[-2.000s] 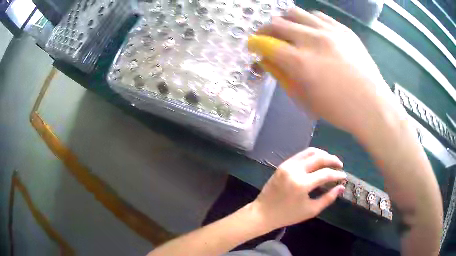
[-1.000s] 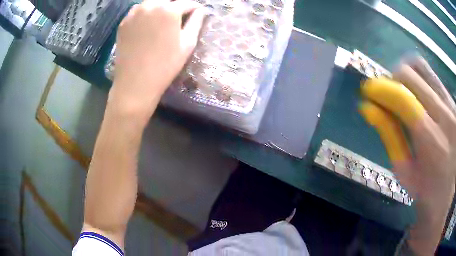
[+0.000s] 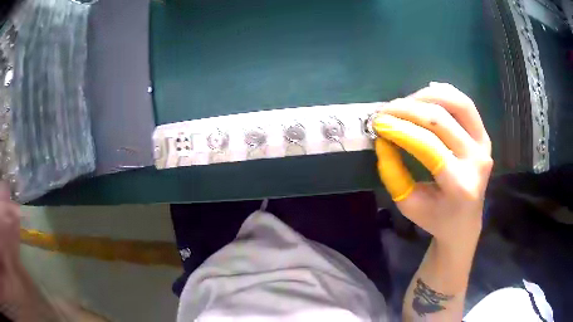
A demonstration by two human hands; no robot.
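Note:
A long white strip (image 3: 276, 135) lies across the green surface in front of me. Several clear, shiny round parts (image 3: 294, 132) sit in a row on it. Its leftmost position shows a group of dark holes and no round part. My right hand (image 3: 433, 151), with yellow finger cots on thumb and index finger, is at the strip's right end. Its fingertips pinch a small round part there, at strip level; the fingers partly hide it. My left hand (image 3: 9, 245) is blurred and cut off at the left edge; its fingers cannot be made out.
A stack of clear ribbed trays (image 3: 50, 94) stands at the left on a grey board (image 3: 119, 82). Stacked strips (image 3: 531, 88) run along the right side. The bench's front edge passes just below the white strip, with the floor and its yellow-brown line (image 3: 113, 248) at lower left.
The view has turned towards the strip, which now lies nearly level in the centre. My right hand has come to its right end. My left hand has left the trays for the left edge.

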